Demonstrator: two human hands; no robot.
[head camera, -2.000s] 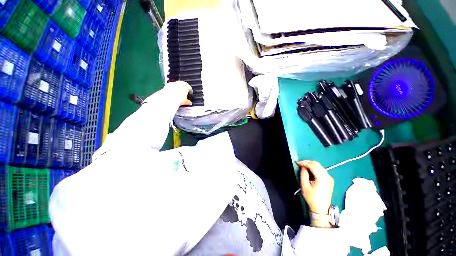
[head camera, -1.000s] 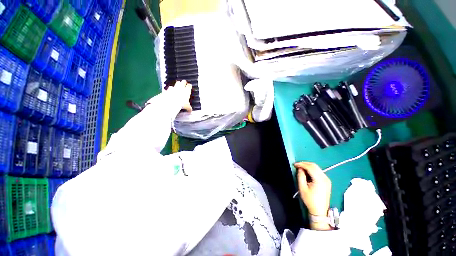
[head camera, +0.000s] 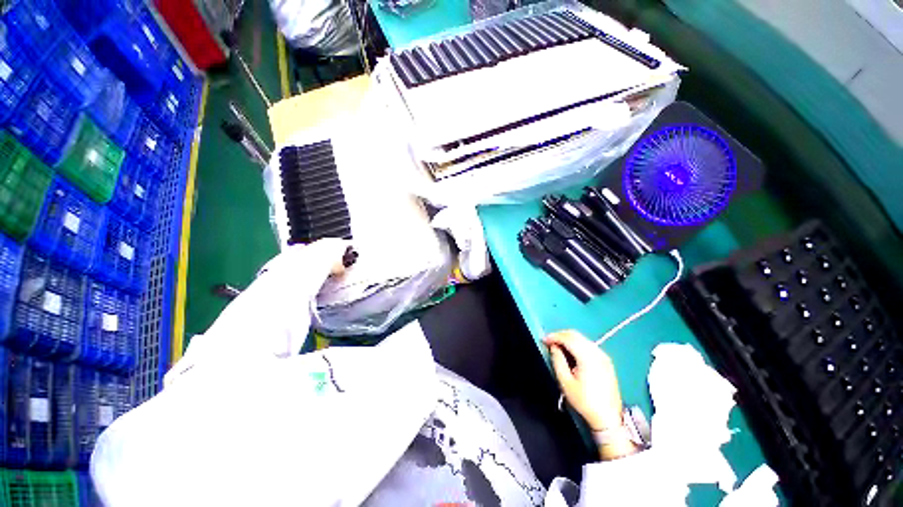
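A row of black tubes (head camera: 315, 188) lies on a white tray sheet (head camera: 381, 188) at the left. My left hand (head camera: 322, 265) is at the near end of the row, with its fingers closed around a black tube; only a dark end shows at the fingertips. My right hand (head camera: 586, 381) rests at the left edge of the green mat (head camera: 634, 342), fingers curled, with nothing visible in it. A loose pile of black tubes (head camera: 579, 246) lies on the mat beyond it.
A wrapped white tray stack (head camera: 525, 94) holds another tube row at the back. A purple-blue fan (head camera: 679, 176) with a white cable (head camera: 642, 312), a white cloth (head camera: 688, 401) and a black dotted tray (head camera: 812, 337) are right. Blue crates (head camera: 50, 282) stand far left.
The view has shifted, showing more of the back stack and its tube row. My left hand remains at the near end of the left row. My right hand keeps its pose.
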